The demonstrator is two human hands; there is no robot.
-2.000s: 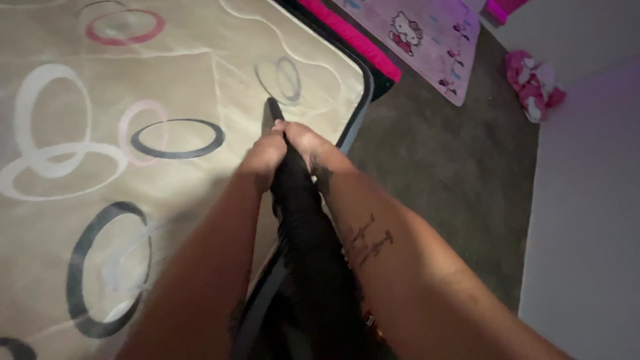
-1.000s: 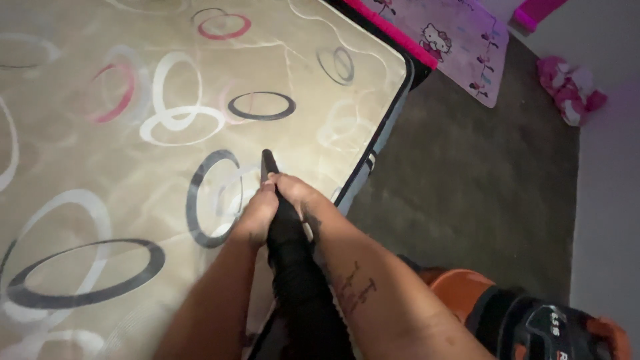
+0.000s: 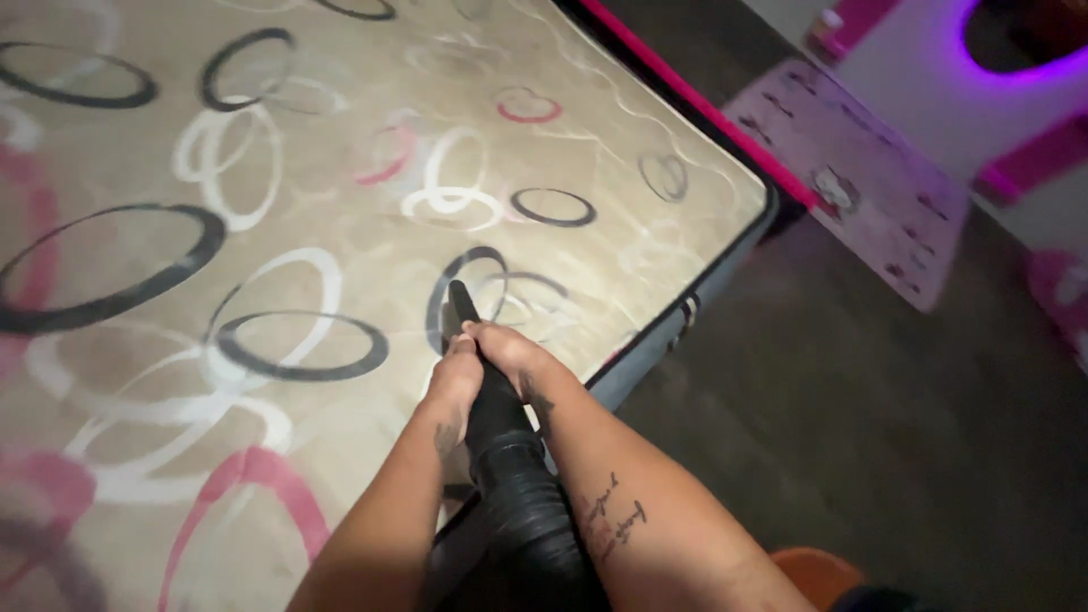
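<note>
Both my hands hold a black vacuum hose (image 3: 531, 501) near its front end, and its narrow dark nozzle (image 3: 463, 302) points away from me over the mattress (image 3: 612, 246). My left hand (image 3: 455, 378) wraps the left side of the tube. Close against it on the right side is my right hand (image 3: 510, 348). The mattress is beige with grey, white and pink ring patterns. Whether the nozzle tip touches the fabric cannot be told. The lower hose runs down between my forearms and out of view.
Right of the mattress lies a dark floor (image 3: 799, 382). An orange vacuum body (image 3: 816, 574) shows partly at the bottom right. Beyond the mattress's pink-edged side (image 3: 697, 102) lies a pink cartoon-cat mat (image 3: 875, 187). A purple-lit round mirror (image 3: 1020, 30) is at the upper right.
My hands and the nozzle have moved over the mattress, away from its far corner and towards the near side. The view has shifted, and both hands have kept their hold on the hose.
</note>
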